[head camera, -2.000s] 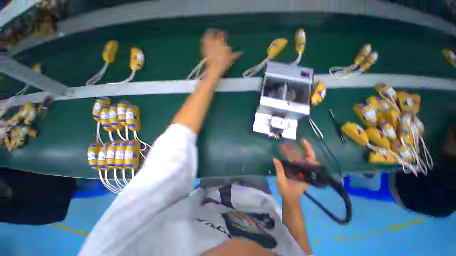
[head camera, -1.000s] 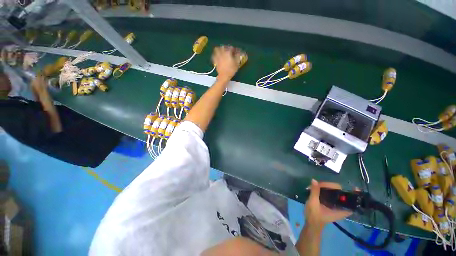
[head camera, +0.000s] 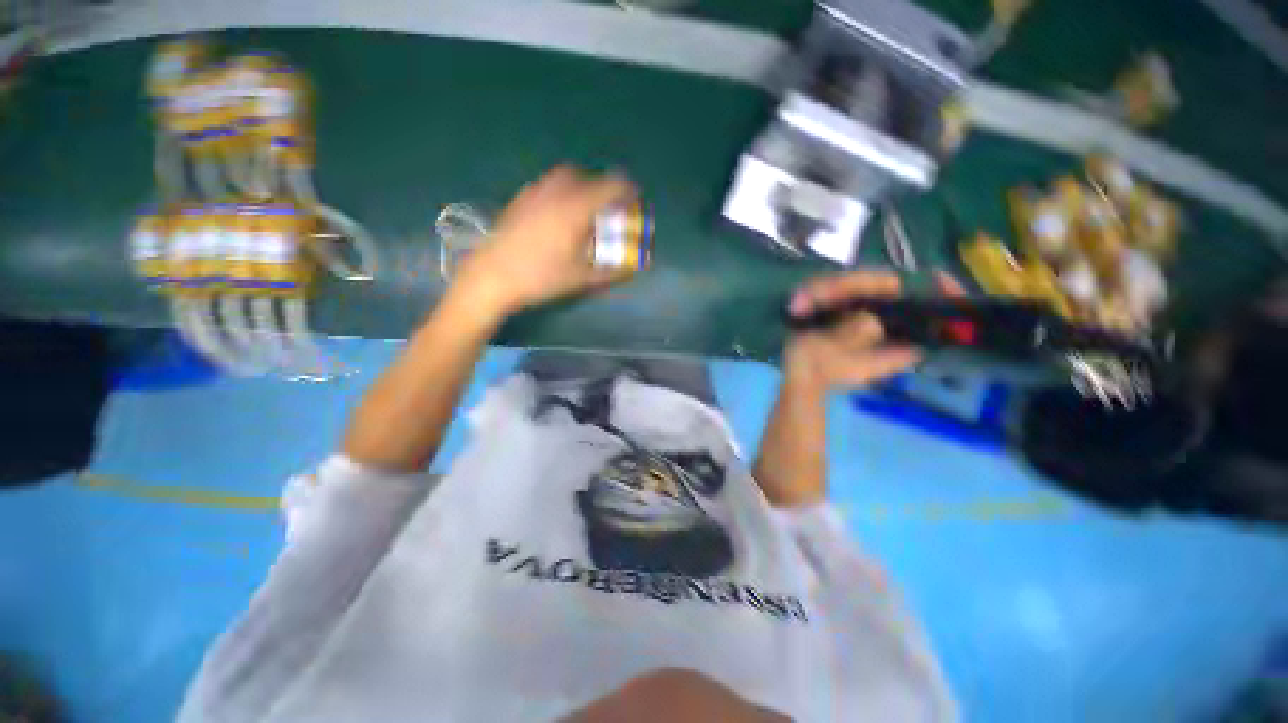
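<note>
My left hand (head camera: 544, 243) is shut on a yellow housing (head camera: 622, 237) over the green bench; the housing's white label and blue band show at the fingers. A white cord loop (head camera: 459, 233) lies behind the hand, to its left. My right hand (head camera: 855, 332) holds the black electric screwdriver (head camera: 975, 328), which lies roughly level with its red light showing and its tip end pointing left. The screw feeder (head camera: 848, 127) stands on the bench between and beyond the hands. The view is blurred, and the bit is not clear.
Grouped yellow housings (head camera: 233, 247) stand in two rows at the left, cords towards me. Heaped units (head camera: 1095, 247) lie at the right, near a dark-clothed person. A pale rail (head camera: 664, 36) runs behind the feeder. A white cord lies beside the feeder.
My left hand has come back from the belt beyond the rail to the near bench with a housing. The screwdriver has swung to point left. The head view has shifted.
</note>
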